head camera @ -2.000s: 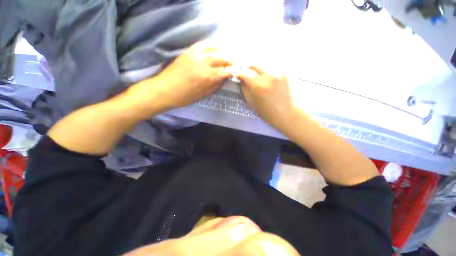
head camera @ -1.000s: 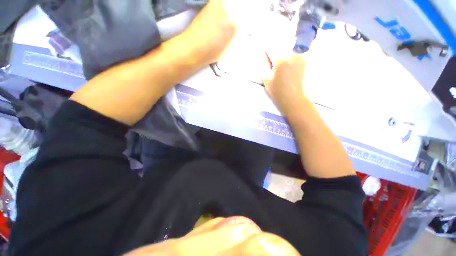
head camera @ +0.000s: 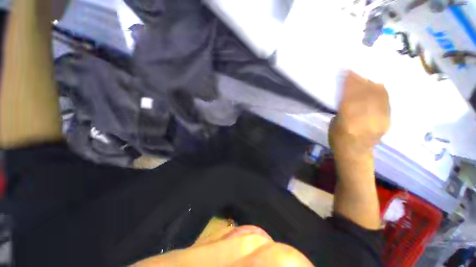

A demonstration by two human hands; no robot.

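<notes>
My right hand (head camera: pixel 363 107) is closed and blurred over the white table, right of centre. The tapering end of a dark grey garment (head camera: pixel 175 49) runs to it, and its edge looks pinched there; the fingertips are unclear. A pale panel (head camera: pixel 242 18) with a straight dark edge lies along the garment. More dark cloth hangs over the table's front edge, with a small white patch (head camera: pixel 146 102) on it. My left forearm rises at the far left; my left hand is cut off by the top edge.
A sewing machine head with blue lettering (head camera: pixel 438 39) stands top right, with a blue-grey cylindrical part (head camera: pixel 372 31) beside it. A red basket (head camera: pixel 417 224) holding something white is below the table at right. The table's front edge (head camera: pixel 412 174) slants down to the right.
My left hand has moved left and up, out of the picture. My right hand has moved right. The dark garment now stretches across toward my right hand. The view has tilted.
</notes>
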